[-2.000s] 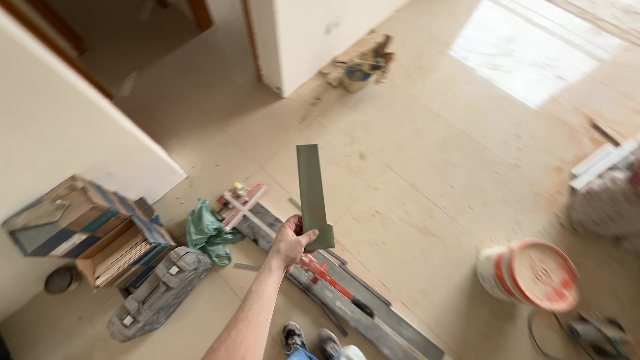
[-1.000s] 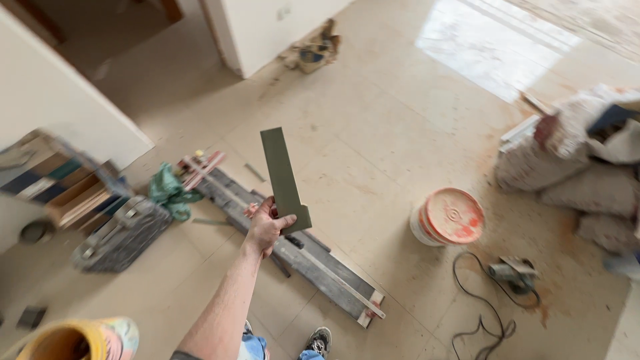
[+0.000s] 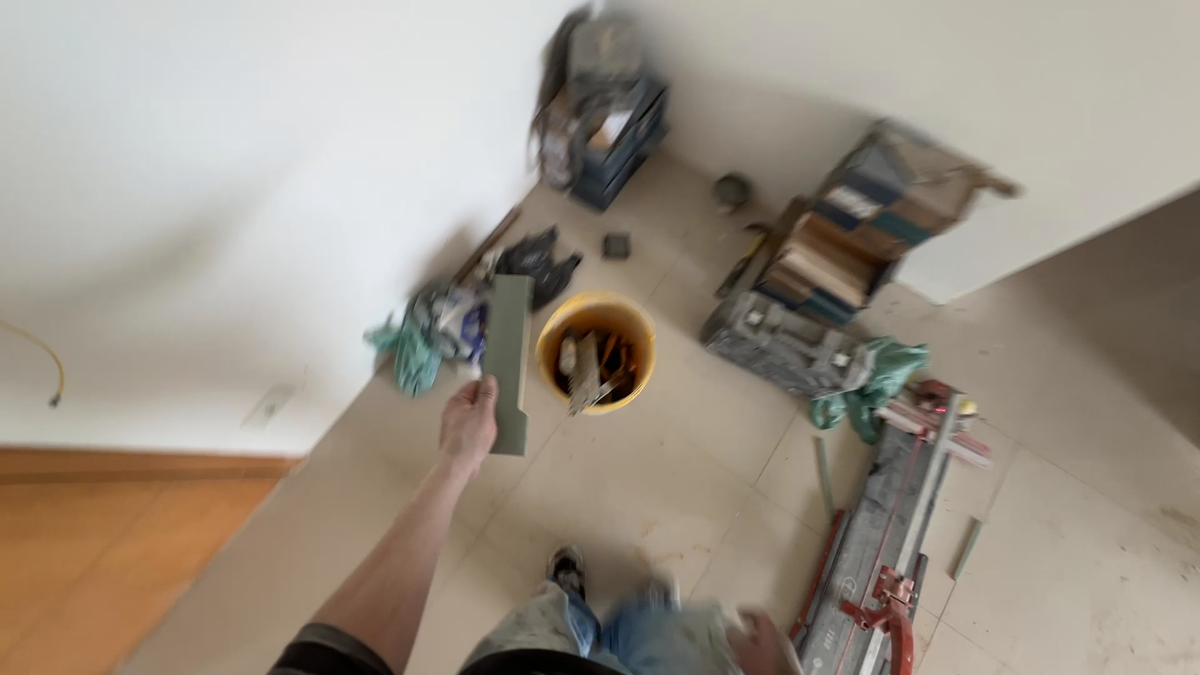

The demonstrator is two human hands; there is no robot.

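My left hand point(image 3: 469, 422) grips the long edge of a narrow green-grey tile strip point(image 3: 509, 361), which has a notch cut near its lower end. The strip stands roughly upright in the view, beside a yellow-rimmed bucket point(image 3: 600, 298) with tools and scraps inside. At the bottom, my right hand point(image 3: 764, 642) hangs blurred next to my leg; its fingers are too unclear to read. To the right of it lies a manual tile cutter point(image 3: 867, 525) with a red carriage and a metal rail.
A grey tool case point(image 3: 783, 347), opened cardboard boxes point(image 3: 825, 262) and a green plastic bag point(image 3: 886, 375) lie beyond the cutter. Black point(image 3: 539, 267) and green bags point(image 3: 412, 356) rest by the left wall. Thin offcut strips point(image 3: 966, 548) flank the cutter. Dark crates point(image 3: 614, 150) stand in the corner.
The view has swung far left, bringing the bucket and corner into sight. The tile strip stays in my left hand. My right hand now shows at the bottom.
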